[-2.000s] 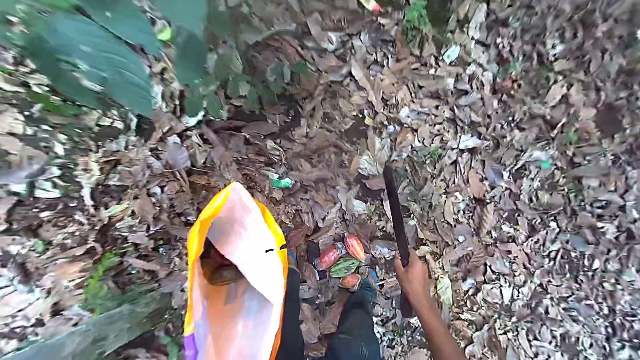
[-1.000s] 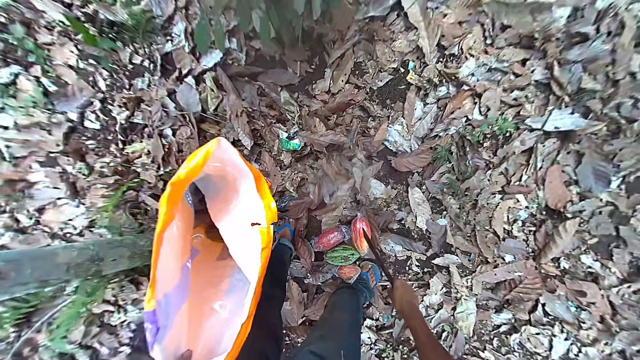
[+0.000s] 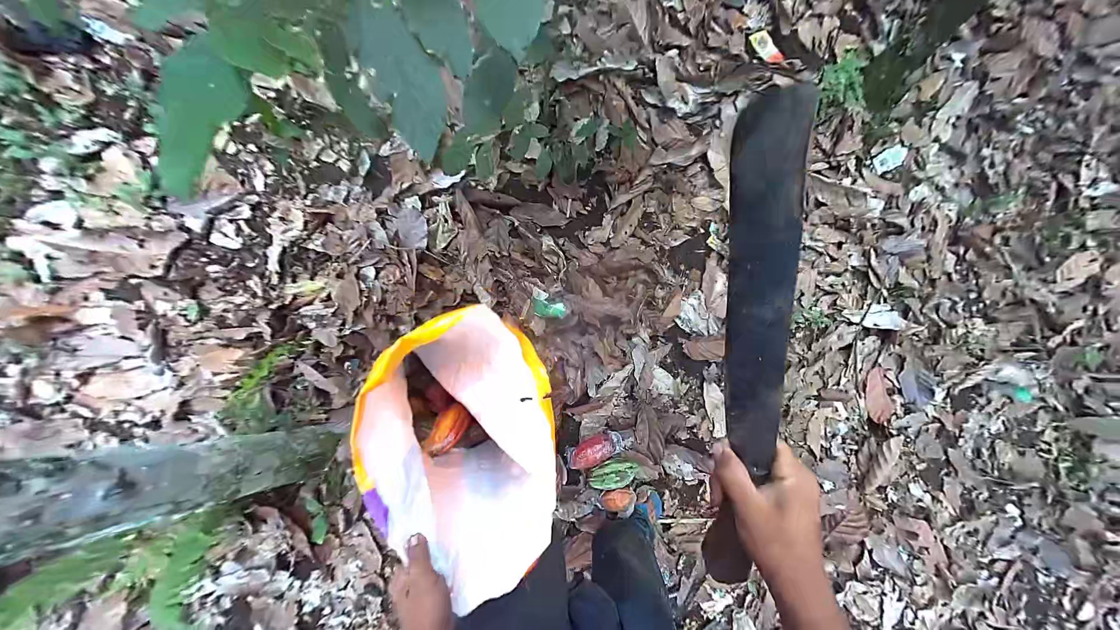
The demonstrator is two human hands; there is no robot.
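My right hand point(image 3: 770, 507) grips the handle of a machete point(image 3: 766, 271), its broad dark blade pointing up and away. At the lower left, my left hand point(image 3: 422, 588) holds the near rim of a white sack point(image 3: 490, 490) with an orange edge. The sack's mouth gapes, and an orange cacao pod point(image 3: 448, 429) lies inside with other pods in shadow. On the ground right of the sack are a red pod point(image 3: 595, 450), a green pod point(image 3: 613, 474) and an orange-brown pod point(image 3: 618, 500), close to my shoe point(image 3: 649, 507).
Dry leaf litter point(image 3: 945, 350) covers the ground. A trunk or thick branch point(image 3: 166, 481) lies at the left, with ferns point(image 3: 149, 569) beneath. Large green leaves point(image 3: 411, 70) hang across the upper left. A green scrap point(image 3: 549, 306) lies beyond the sack.
One red pod beside the green one on the ground is no longer there, and an orange pod now shows in the sack. The machete, whose tip was at the pods, is now raised. My left hand has come into view.
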